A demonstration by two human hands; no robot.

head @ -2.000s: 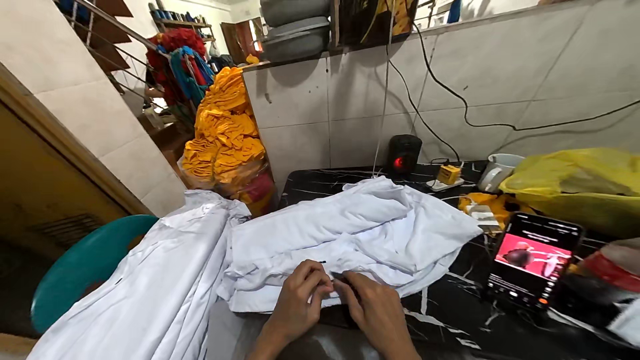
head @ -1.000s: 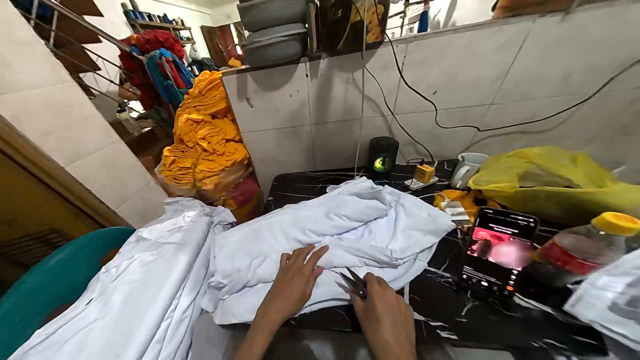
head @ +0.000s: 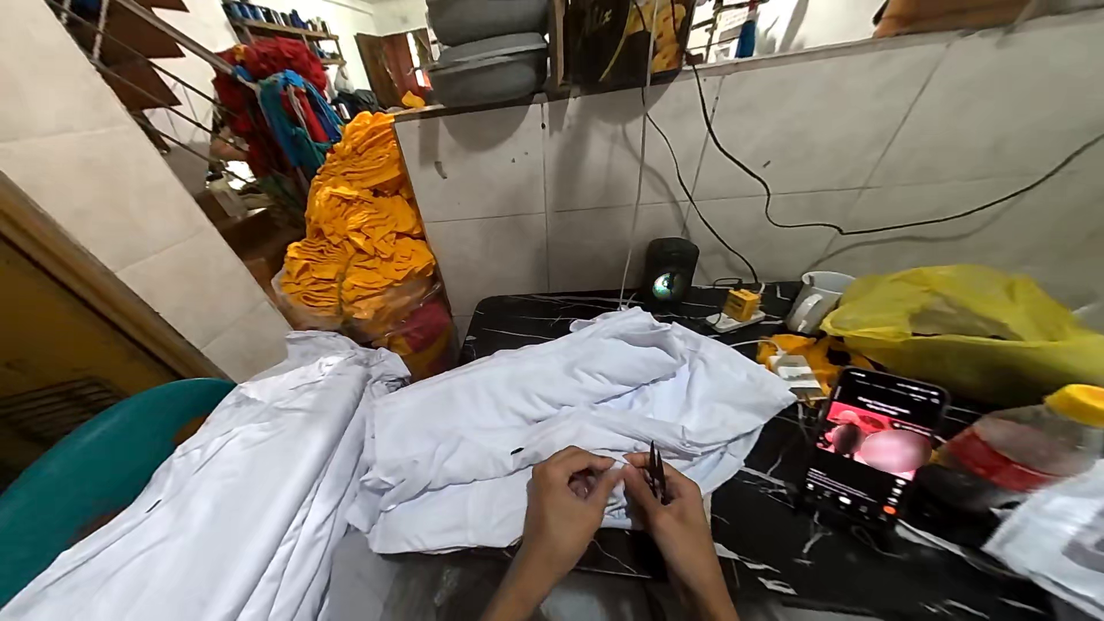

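White fabric (head: 517, 405) lies bunched over the black marbled table, its front edge under my hands. My left hand (head: 565, 500) pinches a small white bit, perhaps thread or a fabric edge, between thumb and fingertips. Close against it, my right hand (head: 668, 509) holds dark thread snips (head: 656, 473) with the blades pointing up, while its thumb and fingertip meet near the same white bit. A small black mark shows on the fabric left of my hands. More white fabric (head: 250, 483) hangs in long folds at the left.
A lit smartphone (head: 875, 444) stands at the right, near a bottle with a yellow cap (head: 1078, 404). Behind are a yellow plastic bag (head: 957, 323), a white mug (head: 818, 302), a plug adapter (head: 742, 304) and a small black speaker (head: 670, 269). Orange cloth (head: 362, 224) is piled at back left. A teal tub (head: 112, 448) stands left.
One second ago my left hand lay spread on the fabric, apart from the right with the snips. Now both hands are together at the fabric's front edge, fingertips pinched, the snips upright.
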